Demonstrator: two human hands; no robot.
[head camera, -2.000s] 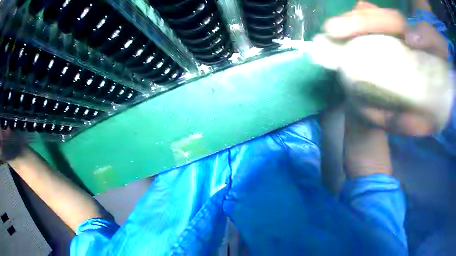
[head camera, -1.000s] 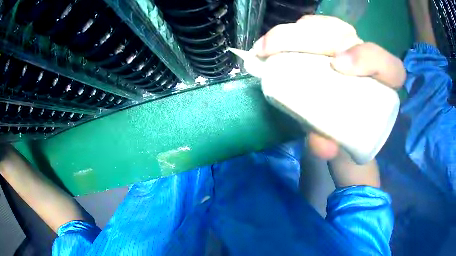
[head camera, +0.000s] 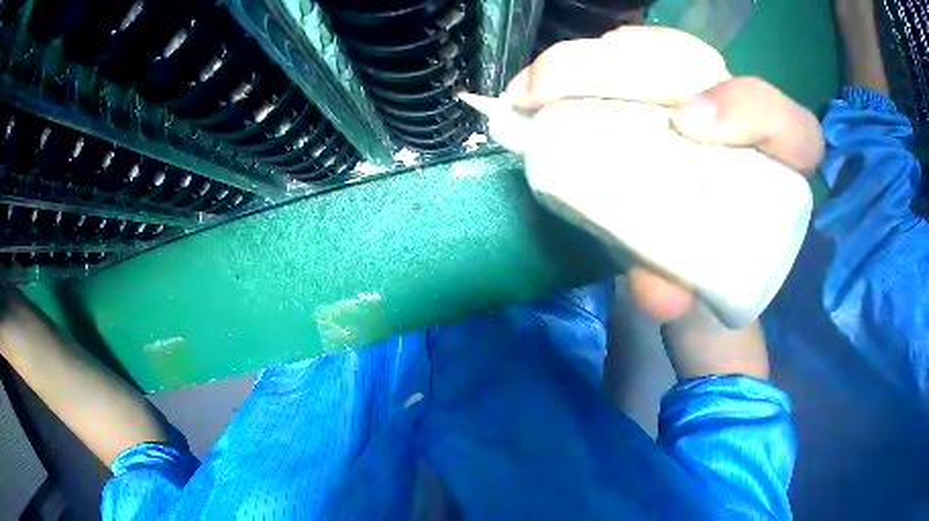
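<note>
My right hand (head camera: 749, 127) is closed round a white squeeze bottle (head camera: 672, 204), tilted with its thin pale tip (head camera: 479, 103) pointing left at a column of glossy black ring-like parts (head camera: 402, 66). The tip is at or just in front of the column; contact cannot be told. The parts lie in rows in a clear tray, whose ribs (head camera: 321, 87) run between them. My left forearm (head camera: 76, 382) reaches to the tray's left side; the left hand itself is cut off or hidden at the left edge.
The tray lies over a green mat (head camera: 255, 295) with pale marks near its front edge. The blue smock (head camera: 336, 438) is just below the mat edge. At the right, another person's forearm and blue sleeve (head camera: 876, 204) are close by.
Since two seconds ago, my right hand and the bottle have moved left, bringing the tip to the black parts. The view has shifted slightly. Over the last second they have barely moved.
</note>
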